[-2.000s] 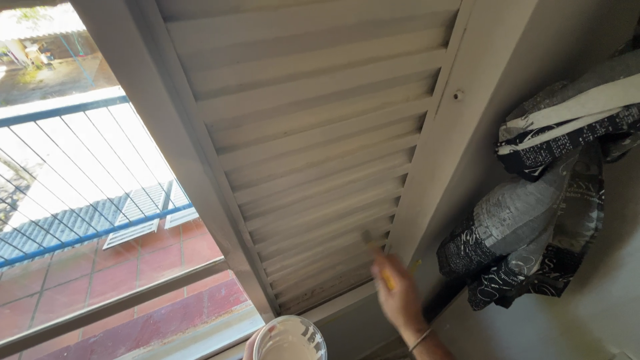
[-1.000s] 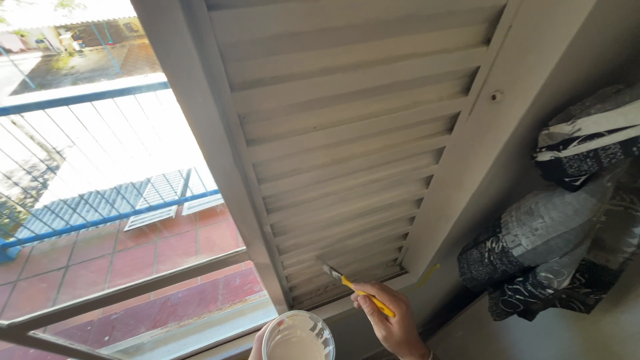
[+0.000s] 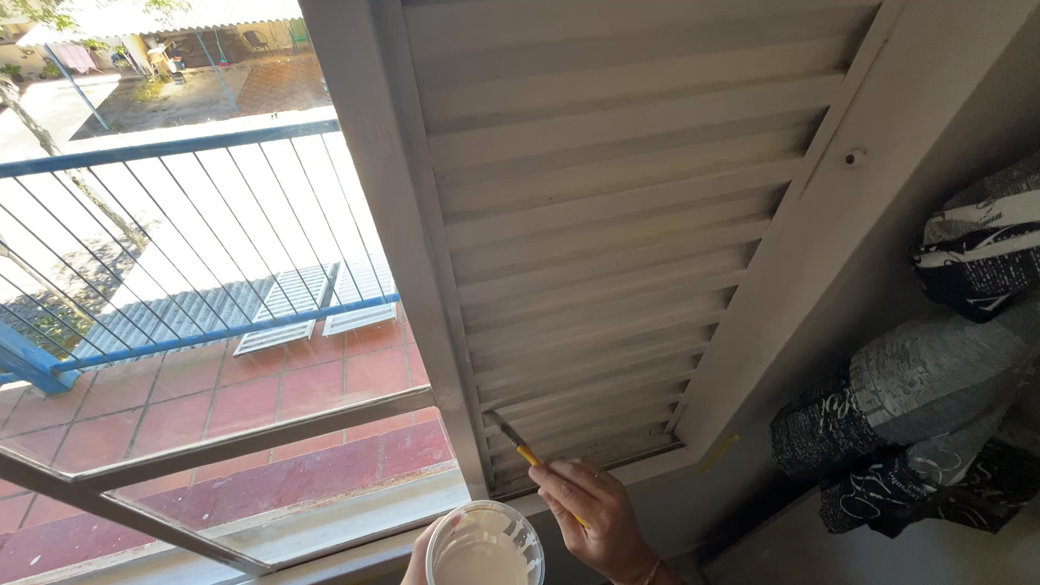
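My right hand grips a small paintbrush with a yellow handle. The bristles touch a lower slat beside the left stile of a louvered shutter. At the bottom edge of the view, my left hand holds a clear plastic cup with pale beige paint inside; most of that hand is hidden by the cup and the frame edge.
A window frame stands at left, with a blue balcony railing and red floor tiles beyond. Black and grey patterned fabric hangs at right. A small round knob sits on the right frame.
The brush has moved left along the lower slats, from near the right side two seconds ago to the left stile. The cup stays in my left hand. The view has shifted somewhat.
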